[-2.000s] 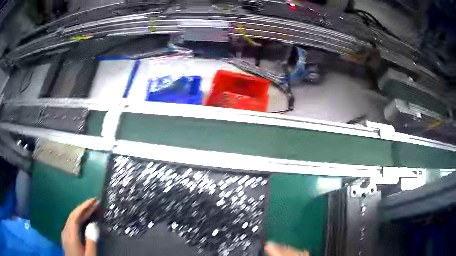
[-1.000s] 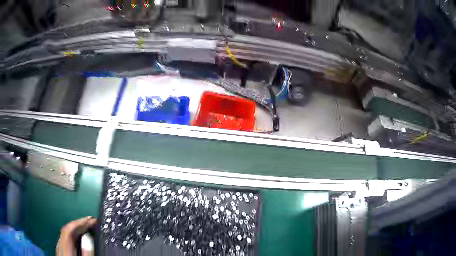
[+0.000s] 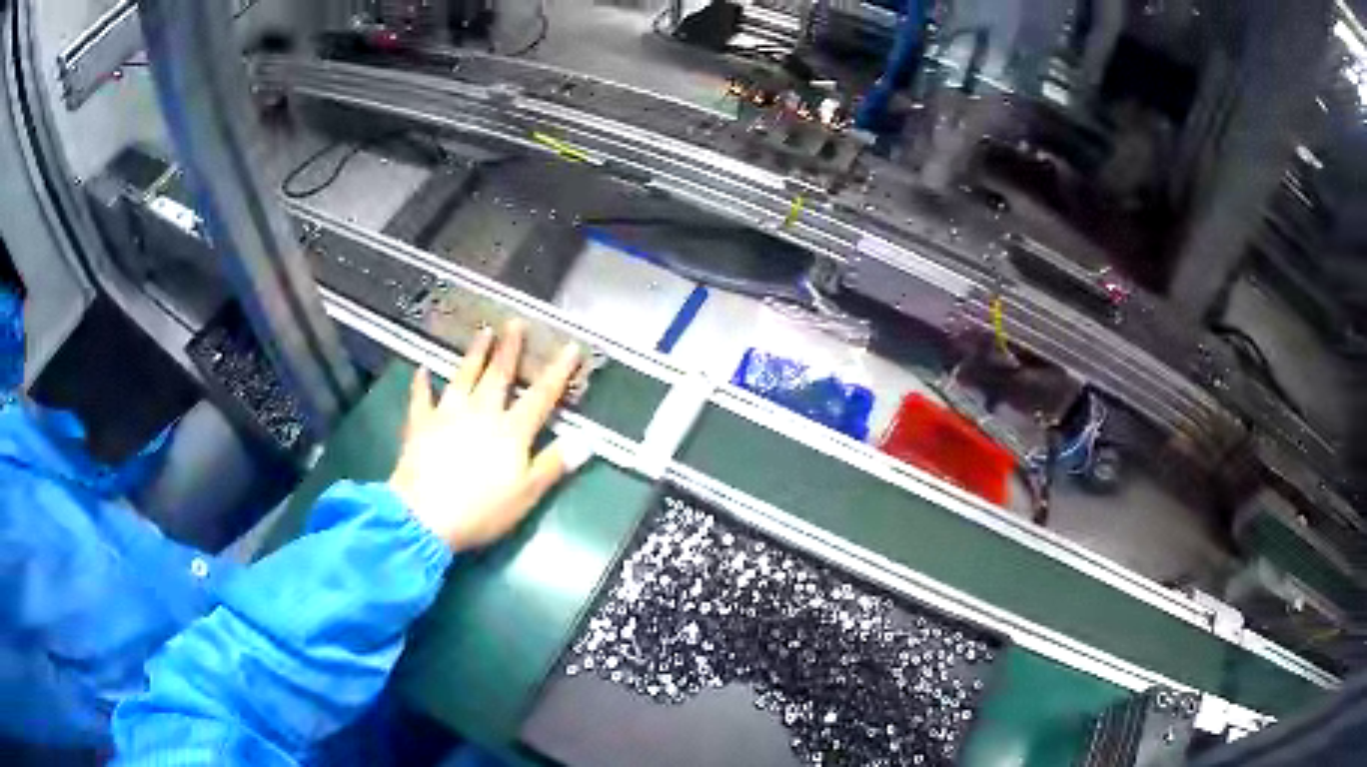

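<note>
My left hand (image 3: 480, 450), with a white covering on the thumb, is spread palm down at the left rail. Its fingertips lie over a grey-brown metal plate (image 3: 457, 318) on the green strip beyond the rail. I cannot tell how firmly they touch it. The fingers hide part of the plate. A black tray (image 3: 630, 731) holds hundreds of small shiny rings, with its near part bare. My right hand is not in view.
Aluminium rails (image 3: 840, 552) edge the green strip. A blue bin (image 3: 810, 396) and a red bin (image 3: 951, 447) stand beyond it. Plates stand on edge (image 3: 1117, 731) at lower right. A thick grey post (image 3: 248, 225) rises at left, with another tray of small parts (image 3: 248, 375) beside it.
The view has swung left and tilted. My left hand has moved from the tray's left side up to the rail and spread open. The plate earlier on the near green surface no longer shows there.
</note>
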